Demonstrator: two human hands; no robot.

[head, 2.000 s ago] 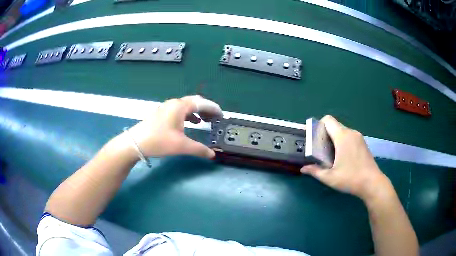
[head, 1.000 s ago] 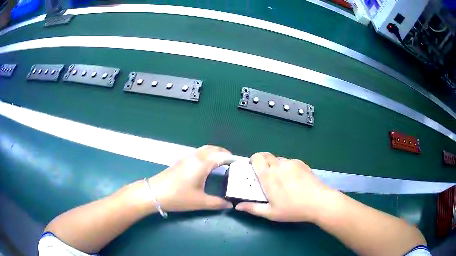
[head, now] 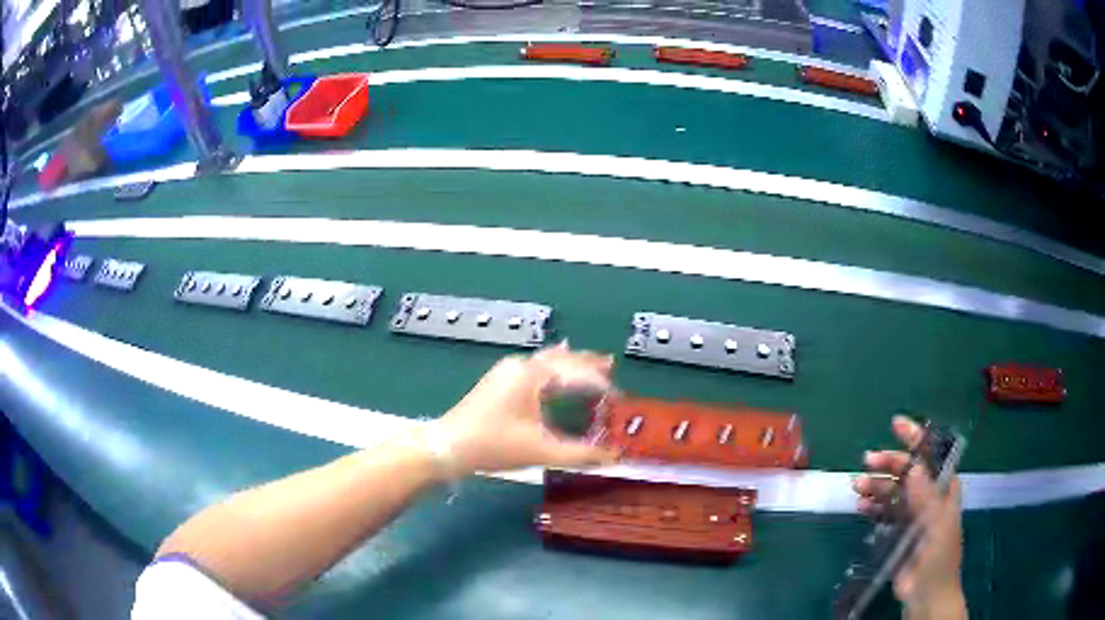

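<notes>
My left hand (head: 521, 412), blurred, has its thumb and fingers around the left end of a red carrier (head: 709, 436) with four openings. That carrier lies over the pale strip at the near edge of the belt. Another red carrier (head: 648, 518), thick like a stack, sits just in front of it on the green ledge. My right hand (head: 915, 521), at the right, holds a dark, thin plate (head: 891, 557) tilted up nearly edge-on; its face is blurred. Grey carriers with four studs lie in a row on the belt, the closest one (head: 713, 345) beyond the red carrier.
A small red carrier (head: 1025, 383) lies on the belt at right. A red bin (head: 328, 105) and blue bin (head: 269, 118) stand at far left, near metal posts. A purple-glowing unit (head: 46, 273) is at the left edge, a white box (head: 969, 67) at upper right.
My hands, together around the dark and pale parts, have moved apart. Red carriers now show between them. My right hand has moved right with the plate. The view has tilted up.
</notes>
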